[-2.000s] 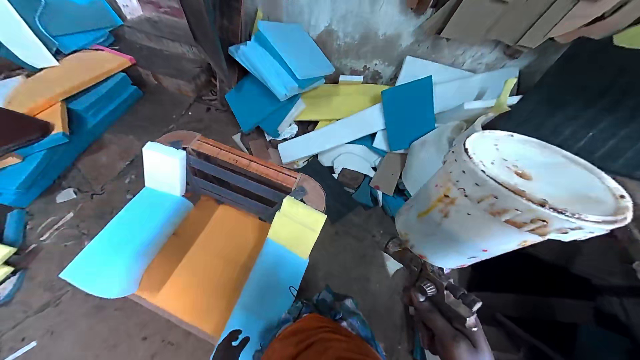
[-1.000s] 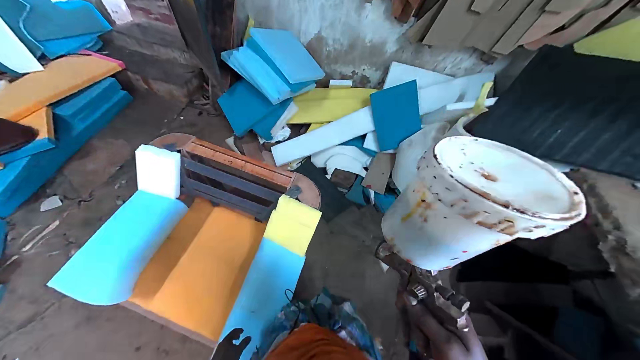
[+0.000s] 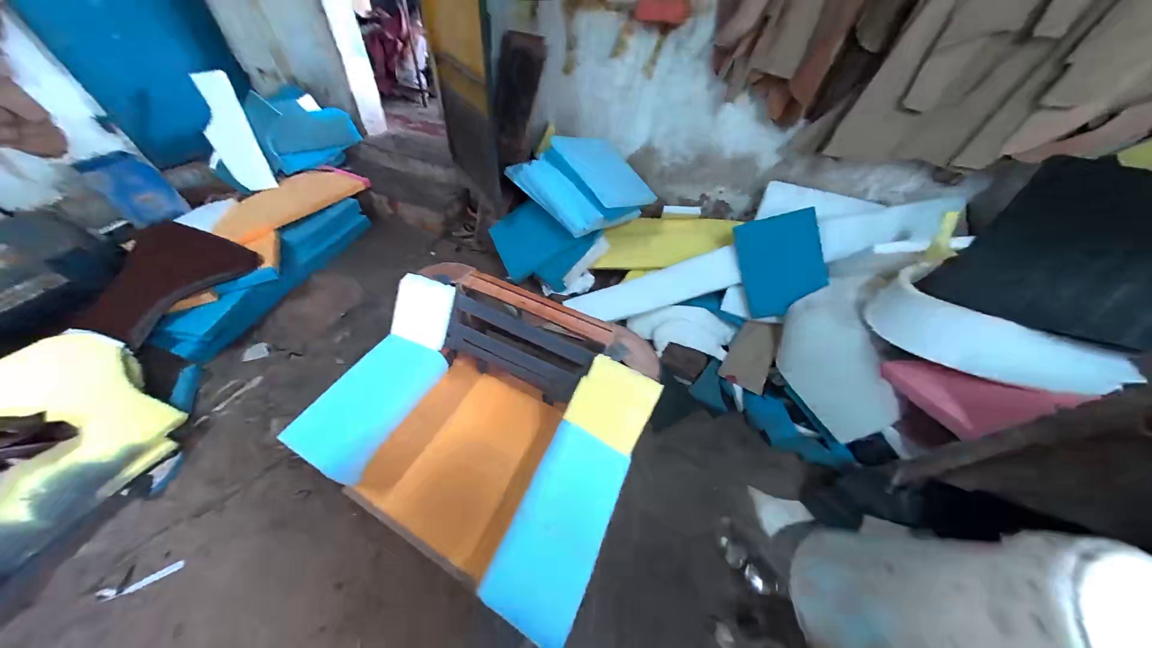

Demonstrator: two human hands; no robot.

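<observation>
Neither of my hands is in view. A wooden chair frame lies on the floor in the middle, with dark slats showing at its back. Orange foam lines its inside. Light blue foam covers both sides, the left panel and the right panel. A white foam block caps the left side and a yellow foam piece caps the right. At the lower right a whitish bucket is partly cut off. A blurred metal object lies left of it; its kind is unclear.
Stacked blue foam and a yellow foam piece lie at left. Blue sheets, a teal square and white strips lie against the wall. A doorway stands behind. Brown pieces hang at upper right.
The right hand, seen at the metal fitting below the bucket in both earlier frames, is out of view. The bucket shows lower and further right. The view has shifted widely.
</observation>
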